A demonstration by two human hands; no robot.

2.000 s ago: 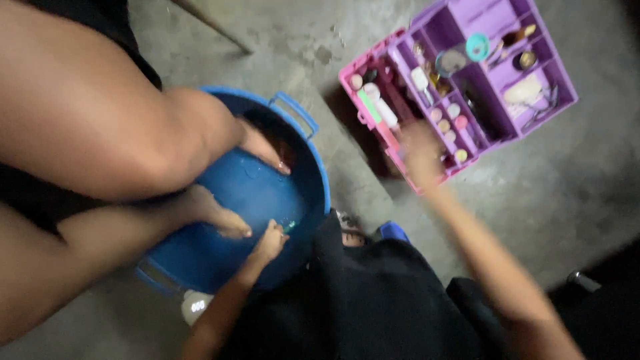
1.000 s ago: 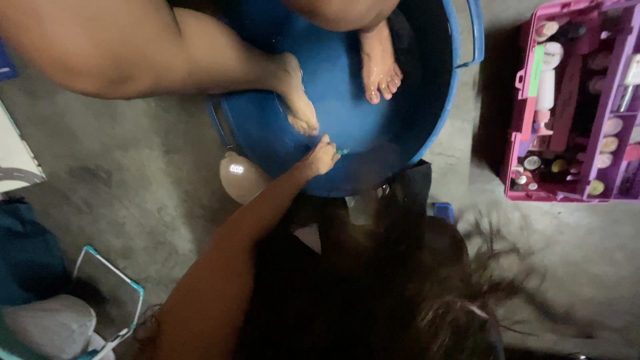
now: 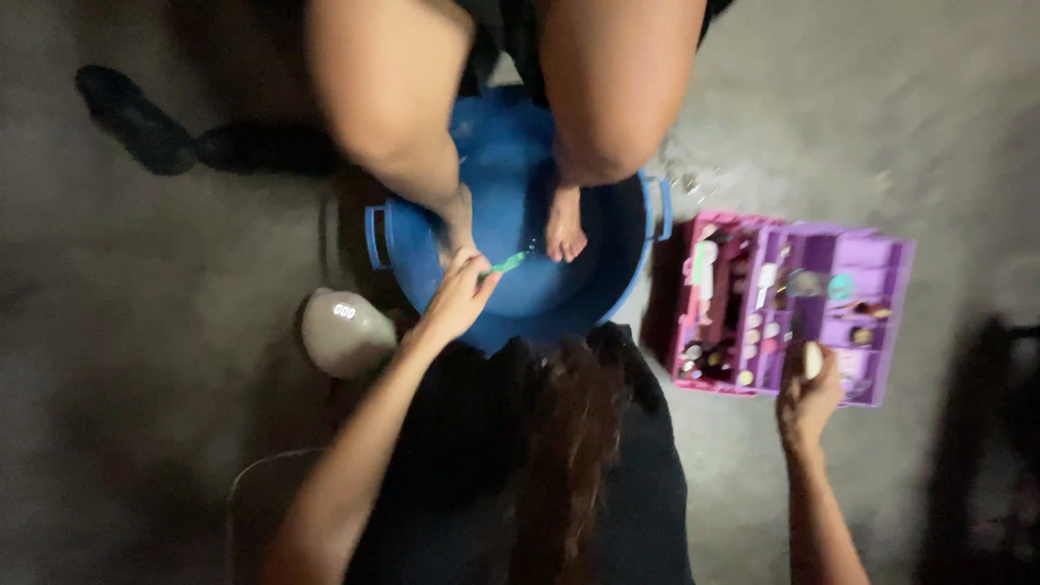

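Note:
My left hand (image 3: 463, 296) grips a small green brush-like tool (image 3: 505, 265) over the blue plastic tub (image 3: 396, 236), close to the toes of another person's foot. That person's other foot (image 3: 566, 223) rests in the tub, farther right. At the right, my right hand (image 3: 808, 398) holds a small pale rounded object (image 3: 813, 360) above the lower edge of a purple and pink organizer case (image 3: 898, 317). Blur hides what the pale object is. Small bottles and jars fill the case's compartments, with a turquoise round item (image 3: 841, 285) among them.
A white rounded device with a lit display (image 3: 349, 337) stands on the concrete floor left of the tub. Dark shoes (image 3: 138, 122) lie at the upper left. The tub's handles (image 3: 662, 207) stick out at both sides. A thin cable (image 3: 244, 479) runs along the floor at lower left.
The view has turned considerably. My right hand, blurred over the case two seconds ago, now shows at its lower edge with a pale object. My left hand stays at the tub with the green tool.

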